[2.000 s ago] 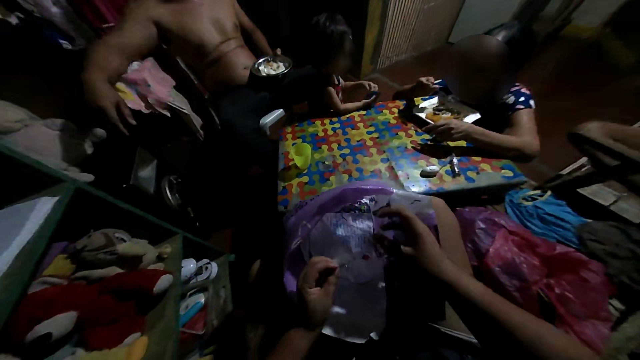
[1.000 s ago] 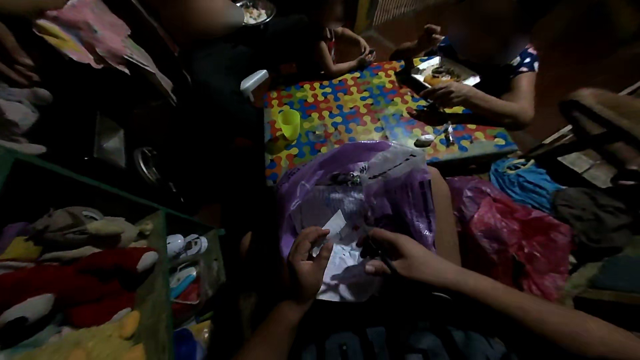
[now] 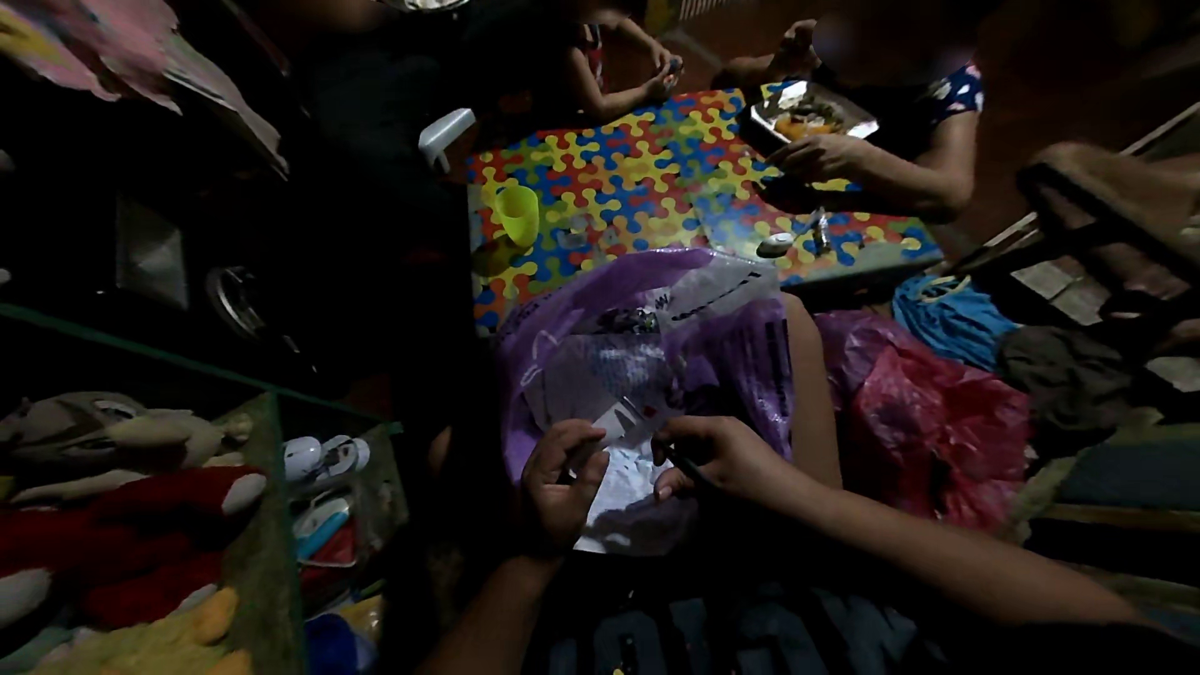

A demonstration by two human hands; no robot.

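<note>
My left hand [image 3: 562, 478] pinches the left edge of a small pale card or tag [image 3: 621, 422] between thumb and fingertips. Close by on the right, my right hand [image 3: 717, 459] grips a thin dark object [image 3: 687, 466]; its kind cannot be told. Beneath both hands lies a white sheet [image 3: 623, 492], partly in shadow. It rests at the mouth of a purple plastic bag [image 3: 600, 295], which is spread over my lap and bears dark print. Clear plastic [image 3: 609, 370] lies inside the bag.
A puzzle-patterned table [image 3: 619, 178] stands ahead, with a yellow-green cup [image 3: 517, 214] and a spoon [image 3: 776, 245]. People sit around it, one holding a tray of food [image 3: 811, 114]. A red plastic bag [image 3: 923, 412] lies right; a shelf with stuffed toys [image 3: 141, 525] stands left.
My hands have come closer together over the bag. The small pale card, not plain two seconds ago, shows between them. The view has shifted nearer to the lap.
</note>
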